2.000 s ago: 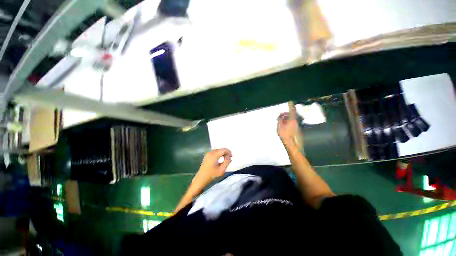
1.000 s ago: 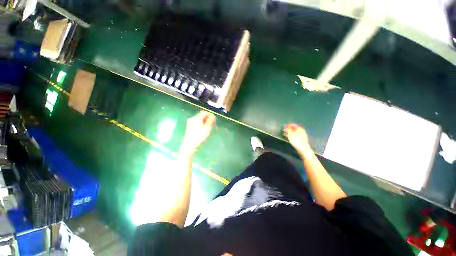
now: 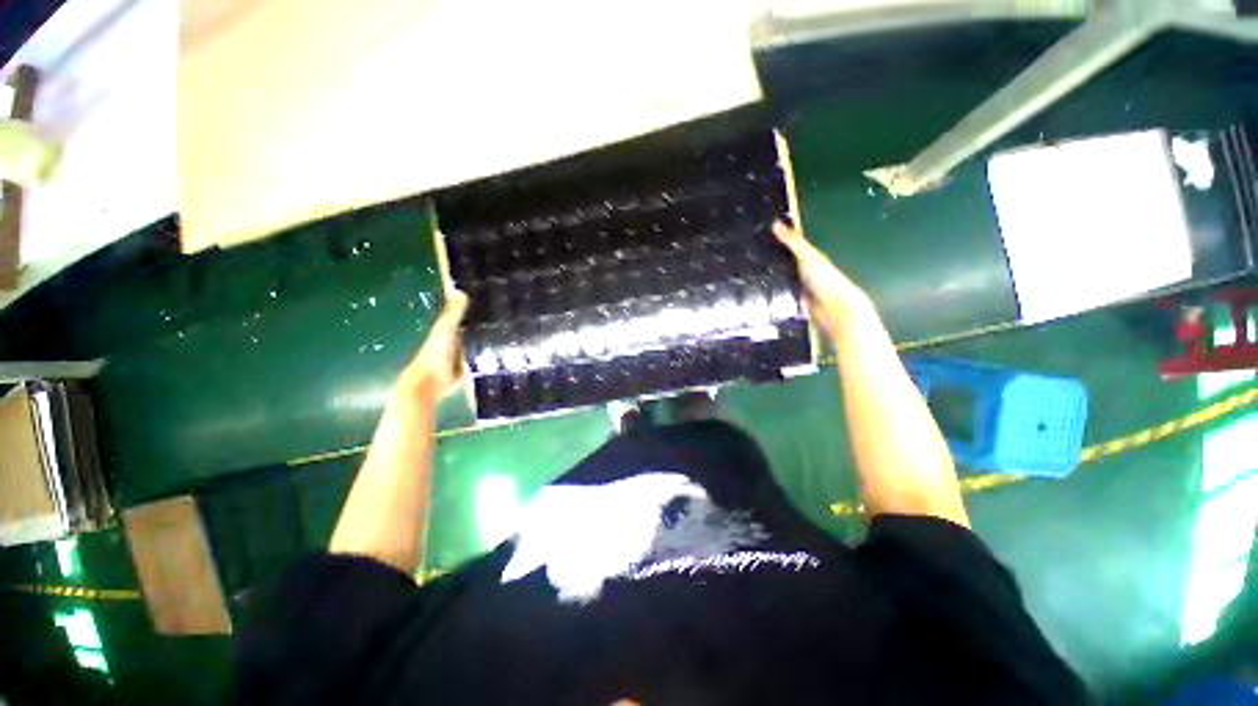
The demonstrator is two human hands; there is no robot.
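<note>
A tan-edged board bears rows of shiny black cases packed in a grid, right in front of me at the bench's near edge. My left hand grips its left edge. My right hand grips its right edge. The fingers are partly hidden behind the edges. I cannot tell whether the board is lifted off the bench or how many boards are under it.
A large pale sheet lies beyond, overlapping the far side of the black rows. The white work board is on the bench at right, below a slanted post. A blue stool stands at lower right. Stacked boards are at left.
My hands were apart and empty. They have taken hold of the board of black cases, which now lies in front of me. The view has shifted left along the bench, with the white work board at far right.
</note>
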